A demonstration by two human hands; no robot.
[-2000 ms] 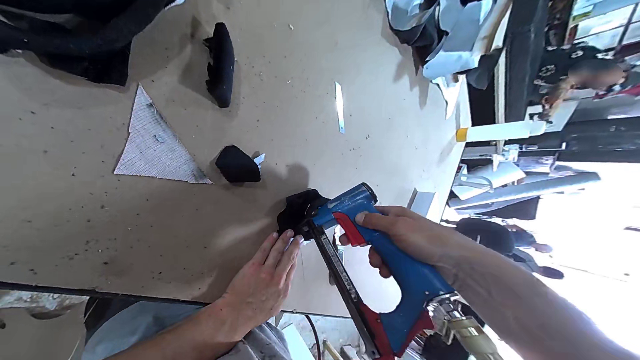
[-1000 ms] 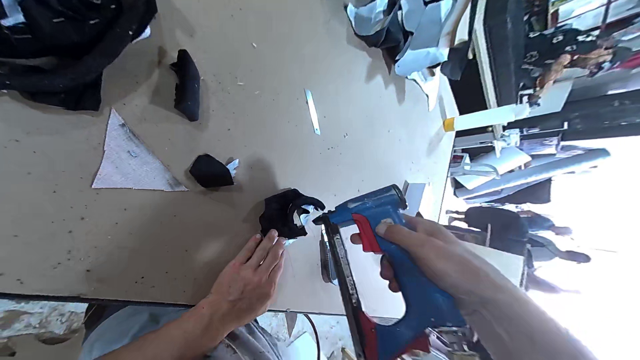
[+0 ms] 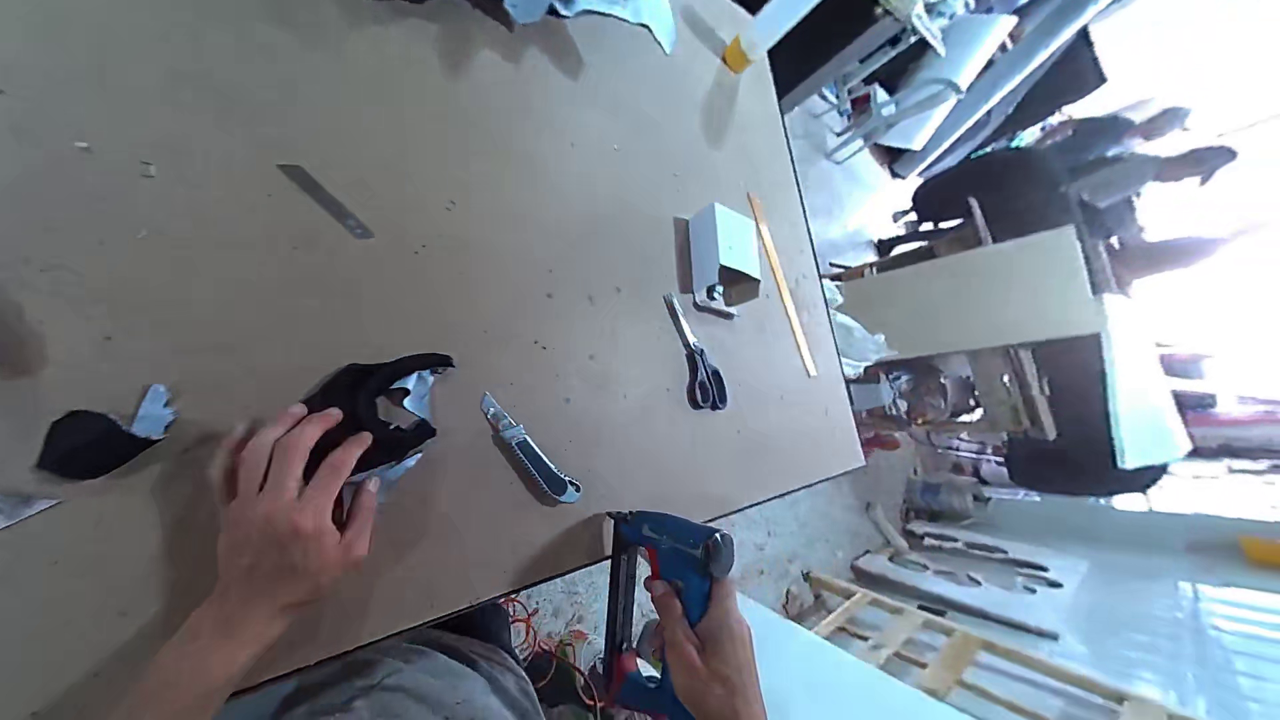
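Observation:
My left hand (image 3: 290,515) rests with its fingertips on a black fabric-covered piece (image 3: 365,405) with a curved opening, on the tabletop; whether it grips the piece is unclear. My right hand (image 3: 705,640) is wrapped around the handle of a blue and red pneumatic stapler (image 3: 670,545), its nose over the table's near edge. Between the two lies a snap-off utility knife (image 3: 530,450). Black-handled scissors (image 3: 700,360) lie farther right. A black scrap with a pale flap (image 3: 95,440) is left of my left hand.
A white box (image 3: 722,245) and a thin wooden strip (image 3: 783,285) lie near the table's right edge. A metal strip (image 3: 325,200) is farther up the tabletop (image 3: 560,180). A yellow-capped bottle (image 3: 760,35) stands at the far edge. People are in the background beyond the table.
The stapler has moved away from the black piece, to the table's near edge, still in my right hand. My left hand stays at the piece. The view has turned strongly to the right.

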